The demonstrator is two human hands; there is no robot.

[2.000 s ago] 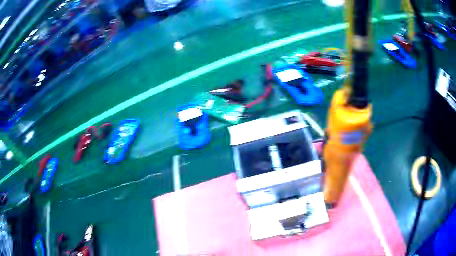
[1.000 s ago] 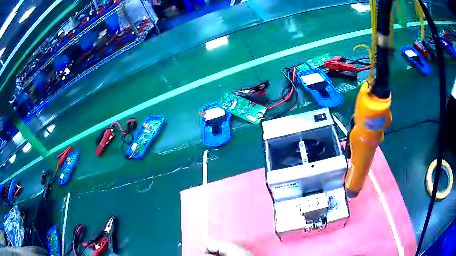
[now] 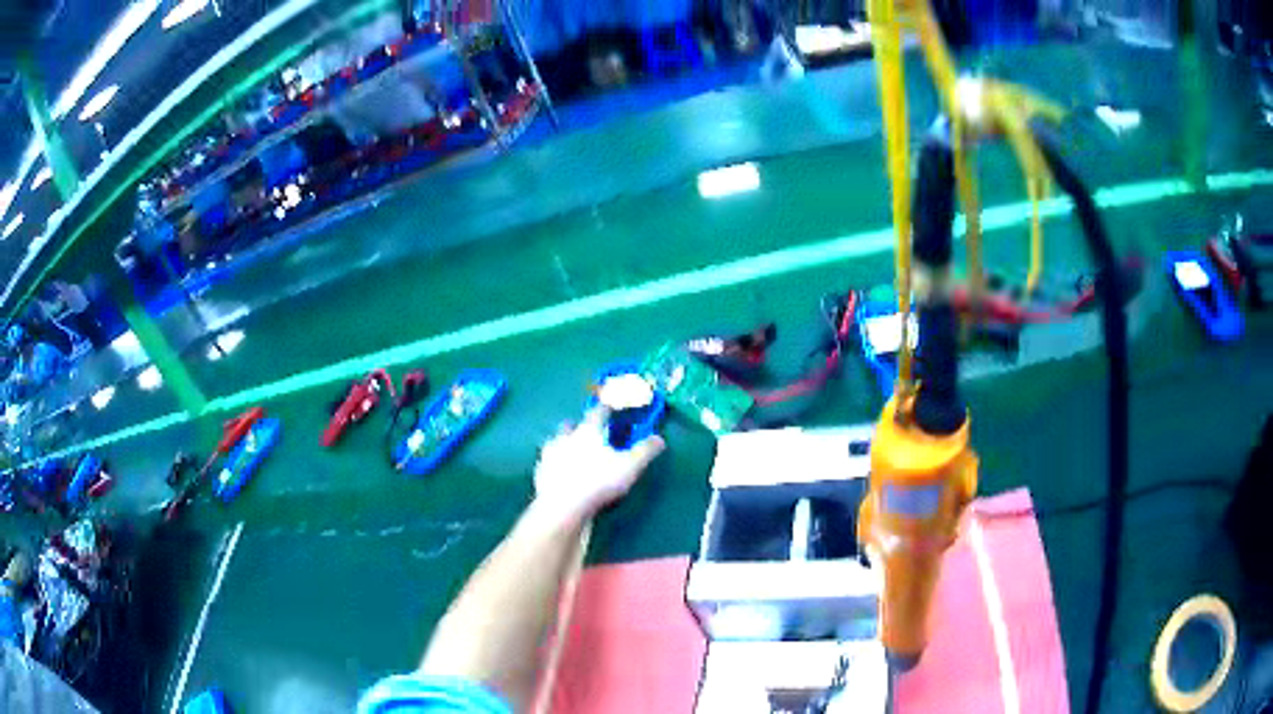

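My left hand (image 3: pixel 593 467) reaches up from the bottom, a light blue cuff at its wrist. Its fingers and thumb are around the lower end of a small blue tester housing (image 3: pixel 649 420) with a white display at its upper end. The fingertips are partly hidden and blurred. The housing lies on the green bench (image 3: pixel 363 586). A green circuit board (image 3: pixel 709 396) lies just right of it, with red and black leads and clamps (image 3: pixel 740 343) beside it. My right hand is not in view.
An orange electric screwdriver (image 3: pixel 914 523) hangs by yellow strands in front of a white screw feeder (image 3: pixel 789 614) on the pink mat (image 3: pixel 635 628). Blue housings with boards (image 3: pixel 450 421) lie left. Another housing (image 3: pixel 888 335) is behind the cord. A tape roll (image 3: pixel 1194 653) is lower right.
My left hand has come up from the lower edge to the blue housing. The view has shifted, and the screwdriver now hangs across the feeder's right side.
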